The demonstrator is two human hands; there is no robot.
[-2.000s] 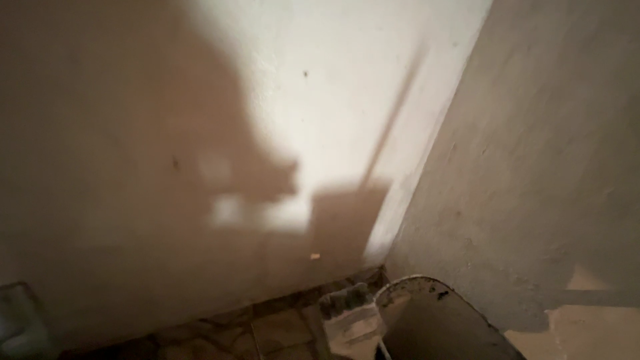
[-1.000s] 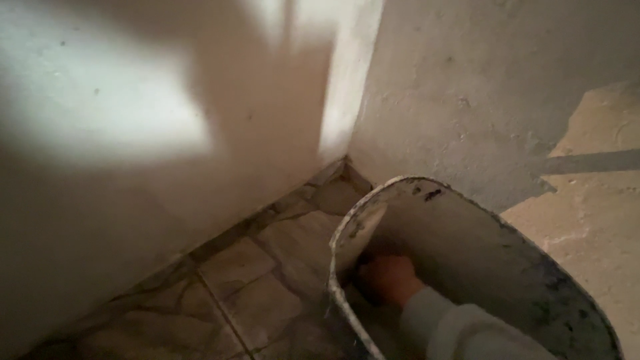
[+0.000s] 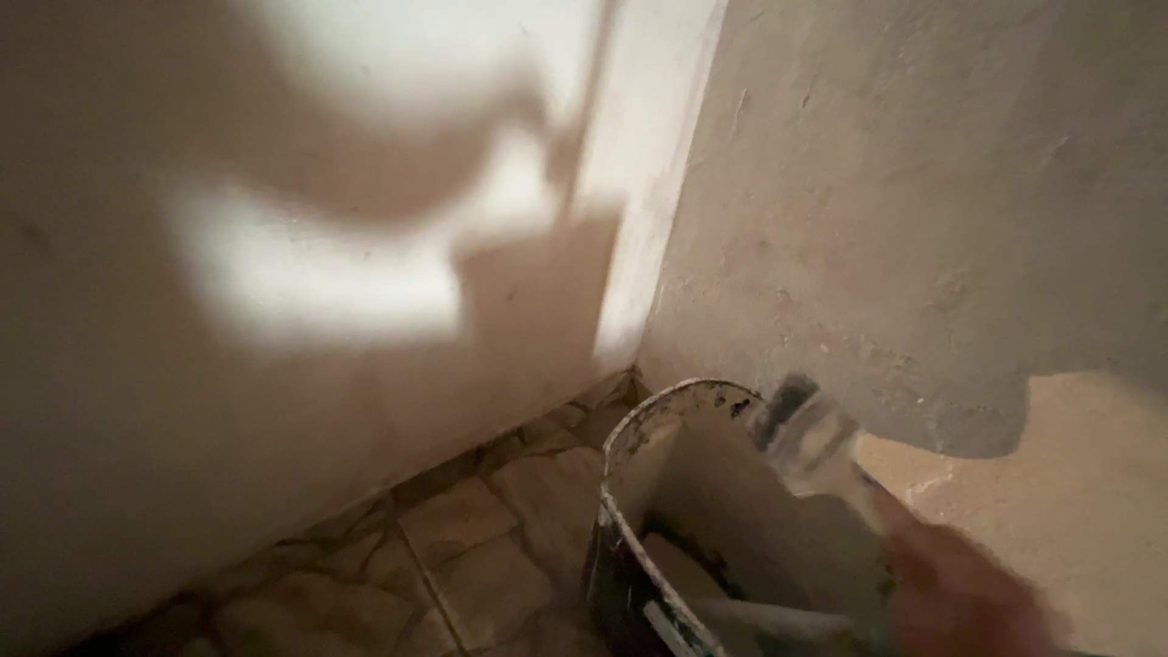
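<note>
My right hand (image 3: 967, 584), blurred, is closed around the handle of a flat paintbrush (image 3: 812, 438) at the lower right. The brush points up and left, its dark bristles over the far rim of a bucket. That bucket (image 3: 607, 493) is wide, with a paint-stained rim and pale inner walls; its lower right part is hidden by my hand. A pale, long object (image 3: 776, 616) shows low inside the bucket, too unclear to name. My left hand is not in view.
A pale wall (image 3: 365, 401) at the left meets a rough plastered wall (image 3: 867, 228) at a corner behind the bucket. Stone-patterned floor tiles (image 3: 484, 538) lie left of the bucket. Shadows fall on both walls.
A hand was down inside the bucket one second ago; now my right hand is up at the bucket's right side with the brush in it. The shadows on the left wall have shifted.
</note>
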